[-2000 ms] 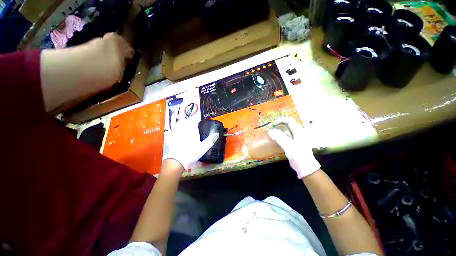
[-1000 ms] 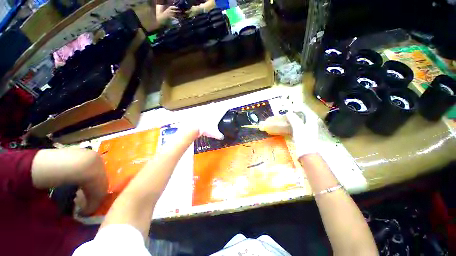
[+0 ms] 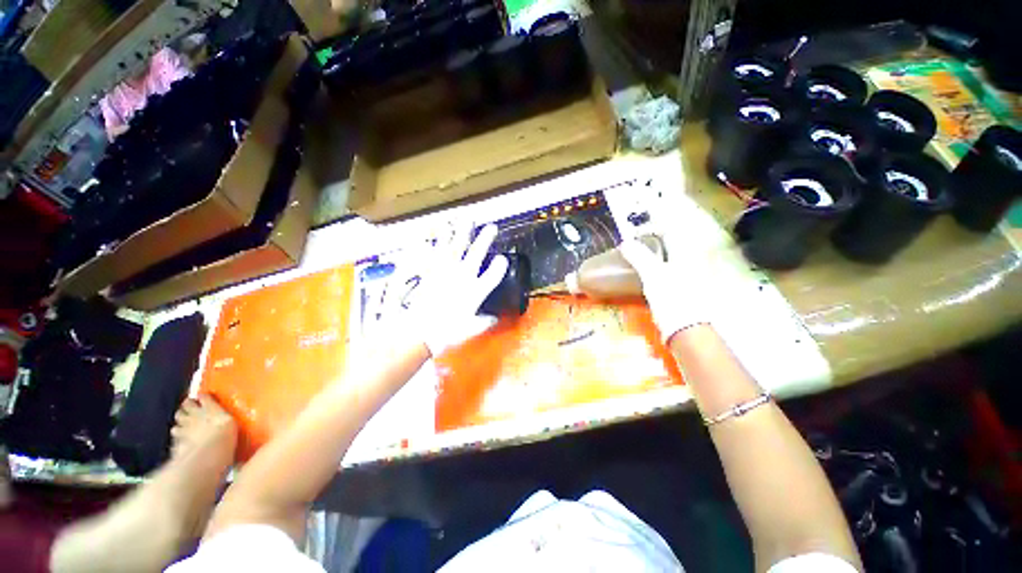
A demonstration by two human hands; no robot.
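Observation:
My left hand (image 3: 462, 300), in a thin white glove, holds a black cylindrical speaker housing (image 3: 512, 287) over the printed mat. The fingers cover much of its left side. My right hand (image 3: 659, 276), also in a white glove, holds a cloudy tan glue bottle (image 3: 609, 275) on its side. Its narrow nozzle points left toward the housing. Whether the nozzle touches the housing cannot be told. The printed cardboard mat (image 3: 560, 369) has orange panels and a black panel with a product drawing.
Several upright black housings (image 3: 807, 196) stand on the right. A cardboard tray (image 3: 482, 162) lies behind the mat, with stacked cartons (image 3: 191, 246) at left. A clear wad (image 3: 652, 123) lies by the post. A long black part (image 3: 160, 392) and another person's hand (image 3: 202, 448) are at left. A bin with black parts (image 3: 897, 481) is low right.
Compared with one second ago, my left hand has turned with its fingers spread over the housing. The bottle has moved slightly toward me. The other person's arm has drawn back toward the lower left.

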